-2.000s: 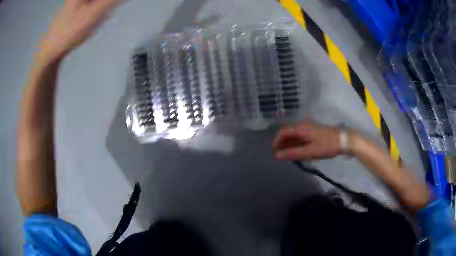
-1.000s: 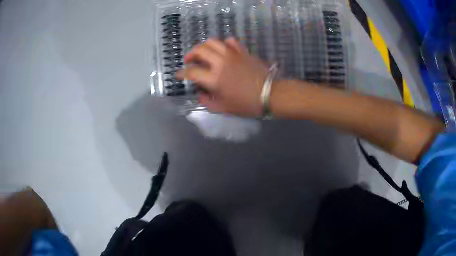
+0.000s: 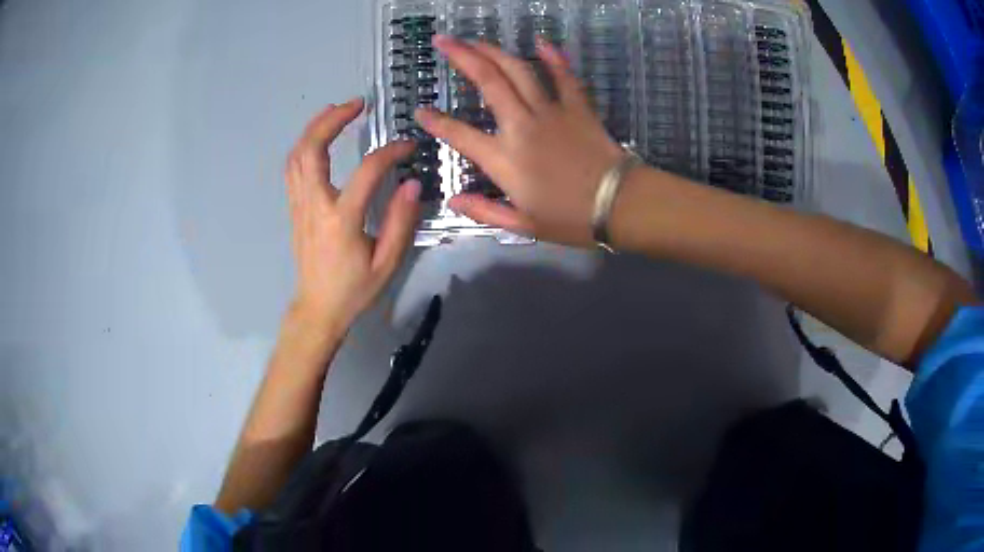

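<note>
A clear ribbed blister tray (image 3: pixel 667 102) lies on the grey floor, cut off by the top edge. Small dark parts (image 3: pixel 775 119) fill its far-right row, and more dark parts stand in its far-left row. My left hand (image 3: pixel 351 210) is at the tray's left edge, fingers spread and curved, fingertips over the lower left row. My right hand (image 3: pixel 529 140) is spread palm down over the left rows, fingers pointing left. Neither hand visibly holds anything; whether the fingertips touch the parts cannot be told.
Yellow-black floor tape (image 3: pixel 872 124) runs down the right side. Blue and clear plastic items (image 3: pixel 966 140) stand beyond it at the right edge. My dark-clothed knees (image 3: pixel 442 485) and black straps (image 3: pixel 405 367) are below the tray.
My left hand has come in from the lower left to the tray's left edge. My right hand has opened over the left rows. The tray appears further right in view.
</note>
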